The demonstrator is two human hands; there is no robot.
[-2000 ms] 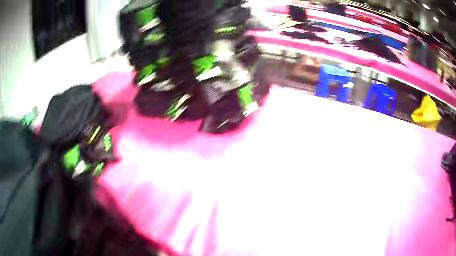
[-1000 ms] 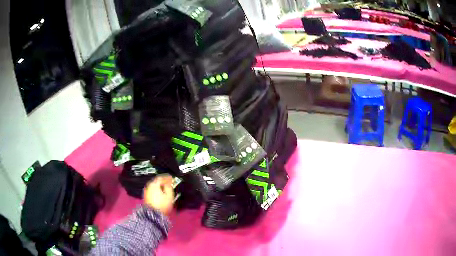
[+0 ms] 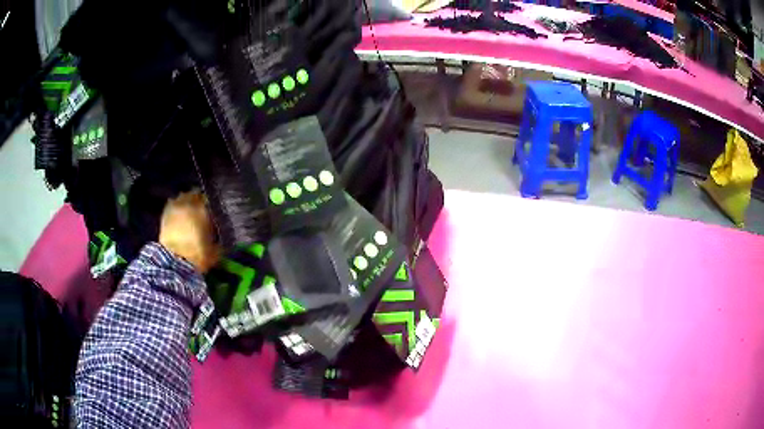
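Note:
A tall pile of black backpacks [image 3: 369,151] stands on the pink table [image 3: 536,335]. Black hang tags with green dots [image 3: 293,172] hang down its near side. Others show green chevron stripes and a white barcode label [image 3: 266,302]. My left hand [image 3: 189,230], in a blue-and-white checked sleeve, reaches from the lower left against the pile, left of the tags. Its fingers are blurred and partly hidden against the dark bags, so its grip cannot be told. My right hand is not in view.
Another black bag [image 3: 29,352] is cut off at the lower left edge. Two blue stools [image 3: 556,138] and a yellow bag [image 3: 732,178] are beyond the table. Another pink table [image 3: 402,39] behind them holds dark pieces [image 3: 624,38].
The view has moved closer to the pile, which now sits further left. My left hand has moved up from the pile's lower front to among the bags. The loose bag is now mostly cut off.

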